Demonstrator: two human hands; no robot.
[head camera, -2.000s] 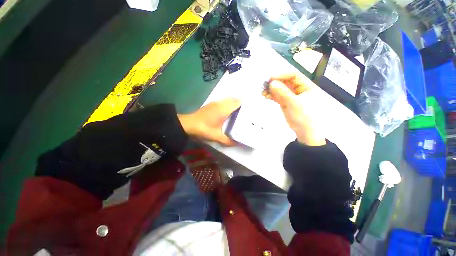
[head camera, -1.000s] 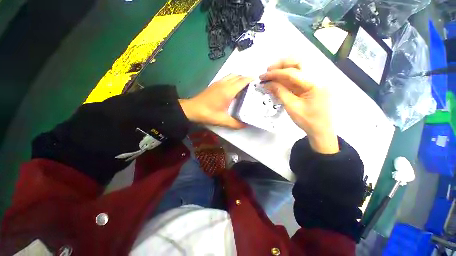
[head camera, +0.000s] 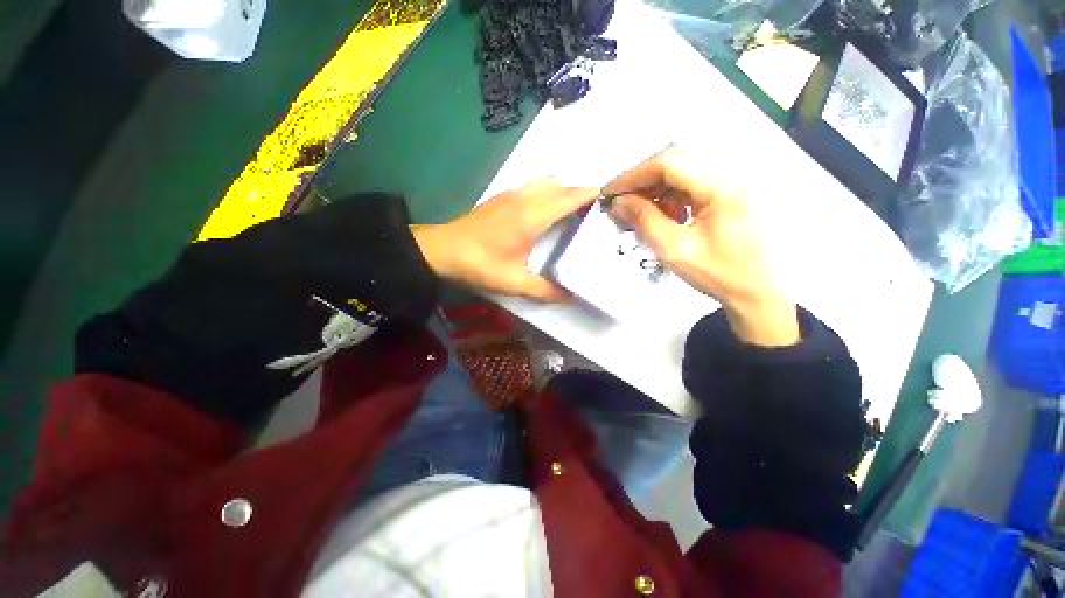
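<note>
A white adapter housing (head camera: 610, 266) with small dark holes or slots on its upper face sits low over the white work board (head camera: 806, 240). My left hand (head camera: 505, 242) grips the housing at its left side. My right hand (head camera: 698, 228) is over the housing, thumb and forefinger pinched on a small black part (head camera: 607, 203) at the housing's upper edge. The fingers partly hide the part, so its exact seating cannot be told. A heap of black plastic parts (head camera: 526, 58) lies at the top left of the board.
A white unit (head camera: 208, 26) is on the green conveyor, edged by yellow-black tape (head camera: 306, 129). Behind the board are a black frame with white label (head camera: 867, 115) and clear bags (head camera: 963, 175). A mallet (head camera: 955, 389) lies right, near small black parts (head camera: 870, 430) and blue bins (head camera: 963, 561).
My right hand has come from above the board to the housing's upper edge with the small black part. My left hand keeps its hold. A white unit has appeared on the conveyor since one second ago.
</note>
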